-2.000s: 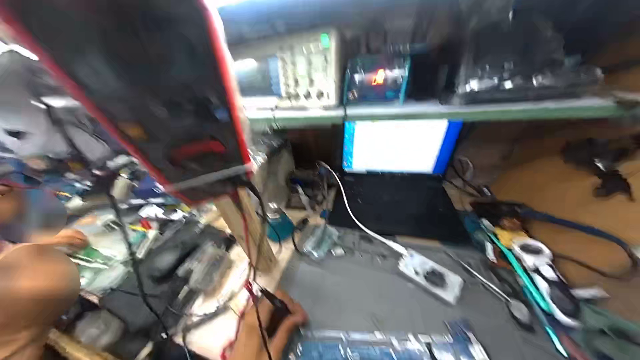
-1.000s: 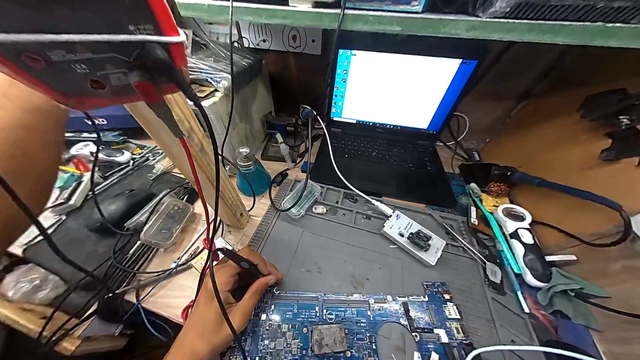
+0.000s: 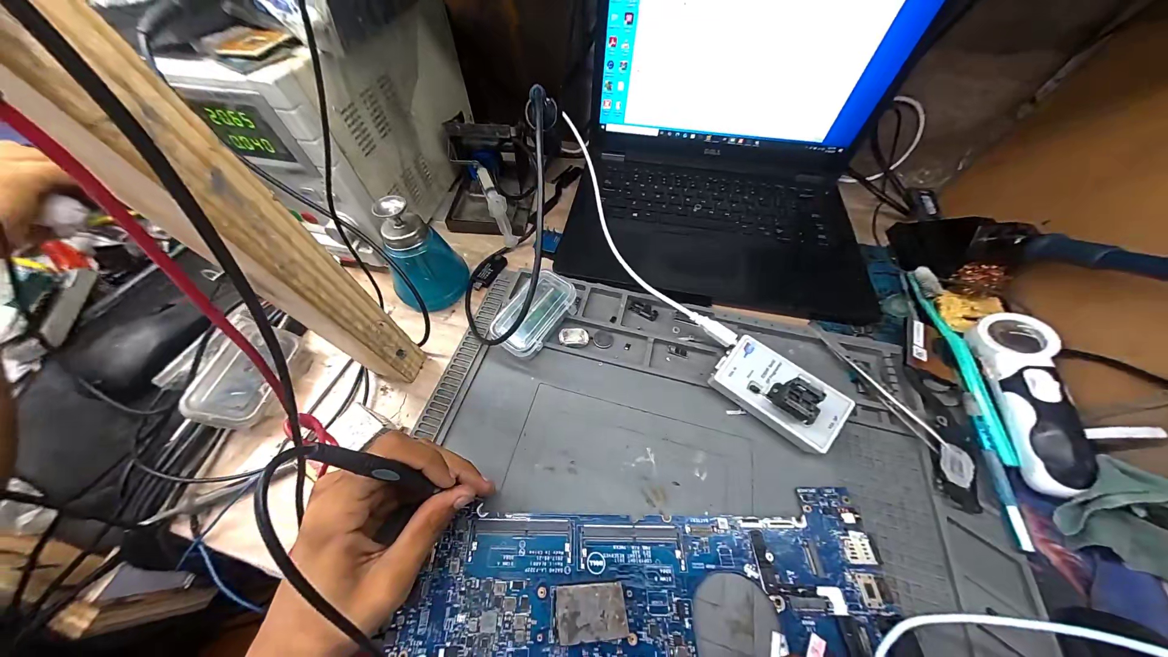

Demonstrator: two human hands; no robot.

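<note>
My left hand (image 3: 392,529) comes in from the lower left, its fingers and thumb closed around a black test probe (image 3: 383,473) with a black cable. The fingertips are at the upper left edge of a blue laptop motherboard (image 3: 630,557); the probe's tip is hidden. The board lies on a grey silicone work mat (image 3: 620,438) and has a bare metal-coloured square plate (image 3: 590,613) and a dark grey oval piece (image 3: 733,613) on it. A red lead (image 3: 155,251) and black leads hang at the left. My right hand is not in view.
An open laptop (image 3: 721,210) stands behind the mat. A white chip programmer (image 3: 782,392), handheld magnifier (image 3: 1036,401) and tweezers (image 3: 885,392) are at the right. At the left are a wooden post (image 3: 228,210), bench power supply (image 3: 246,119), blue liquid bottle (image 3: 424,265) and another person's hand (image 3: 32,187).
The view has moved down and closer to the board. The multimeter seen earlier has left the frame. My left hand still holds the probe at the board's upper left edge, as one second ago.
</note>
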